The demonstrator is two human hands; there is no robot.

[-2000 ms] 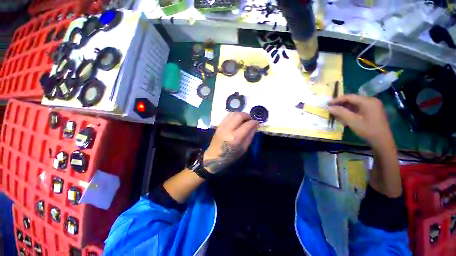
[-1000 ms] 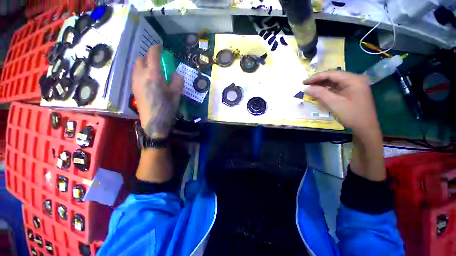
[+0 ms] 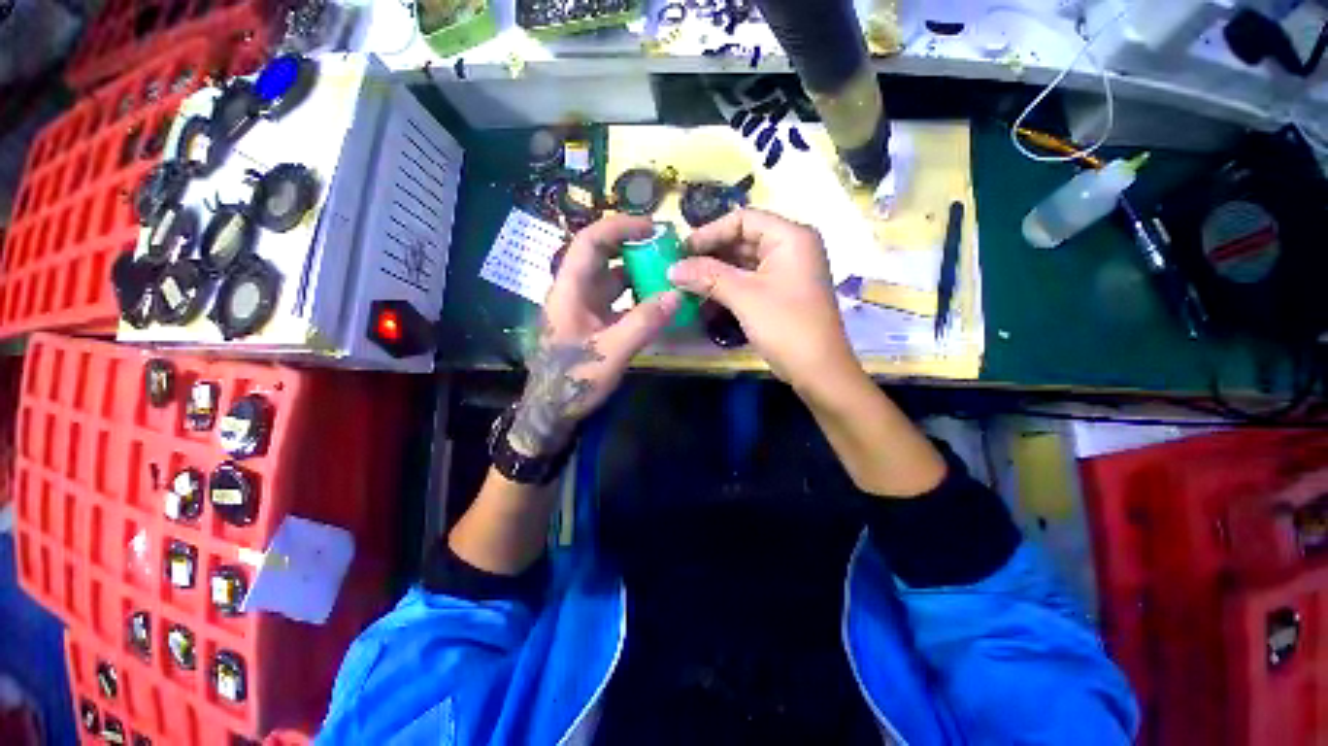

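A green cylinder with a pale end [image 3: 651,265] is held between both hands above the front left part of the pale mat [image 3: 910,340]. My left hand [image 3: 590,303] grips it from its left side. My right hand [image 3: 768,286] touches its right side with thumb and fingers. A round black unit [image 3: 722,325] lies partly hidden under my right hand. Two more round units, one with a grey face [image 3: 638,191] and one dark [image 3: 709,200], lie behind the hands. A dark thin tool [image 3: 950,268] lies on the mat's right side.
A white box with black rings [image 3: 350,277] stands left, beside red trays [image 3: 88,437]. A printed card [image 3: 522,255] lies left of the mat. A dark tube [image 3: 830,73] hangs over the mat. A squeeze bottle [image 3: 1079,203] and black fan [image 3: 1238,241] are right.
My left hand has picked up the green cylinder from beside the white box and brought it over the mat. My right hand has moved left to it. The dark tool now lies on the mat.
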